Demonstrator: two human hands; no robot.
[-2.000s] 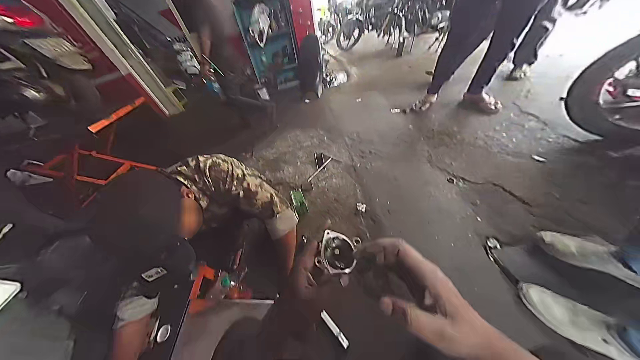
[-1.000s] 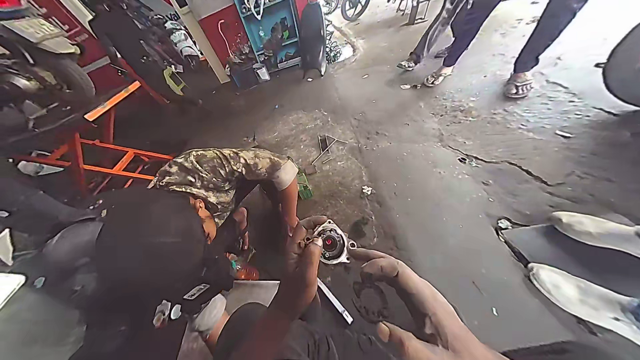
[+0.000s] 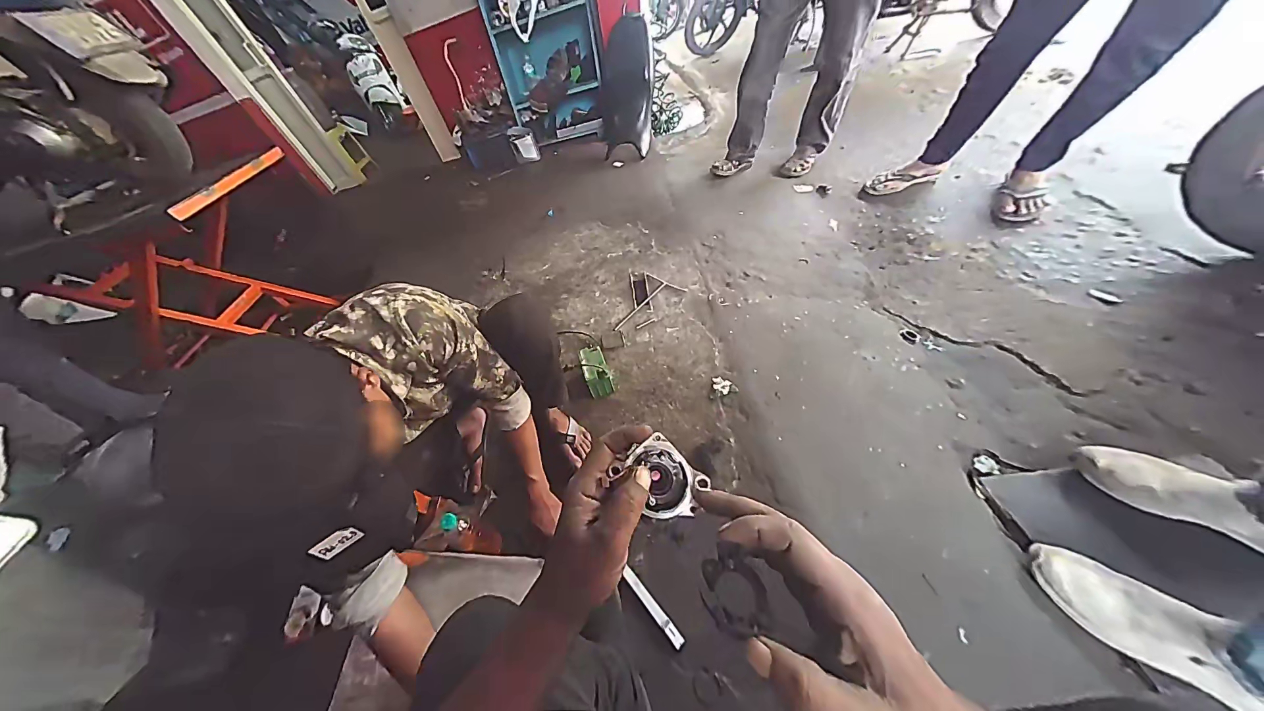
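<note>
My left hand (image 3: 600,509) grips a round metal housing (image 3: 681,502) with flange ears, its open side up. The thumb rests at the rim, beside a dark inner ring with a small red spot at its centre. A dark ring-shaped part (image 3: 733,592), notched at its edge, is between the thumb and fingers of my right hand (image 3: 790,592). The right index fingertip is close to the housing's right ear; whether it touches cannot be told. Below the hands a flat silvery strip (image 3: 652,607) lies by my leg.
A person in a camouflage shirt (image 3: 420,346) bends at the left, near another person in a dark cap (image 3: 262,444). Orange metal stands (image 3: 148,296), a green box (image 3: 595,371) and thin rods (image 3: 642,301) are beyond. Light-coloured shoes (image 3: 1136,602) are at the right; people stand farther back.
The housing's inside has turned more into view since two seconds ago, now showing a red centre spot. My left thumb has moved onto its rim. The view has shifted.
</note>
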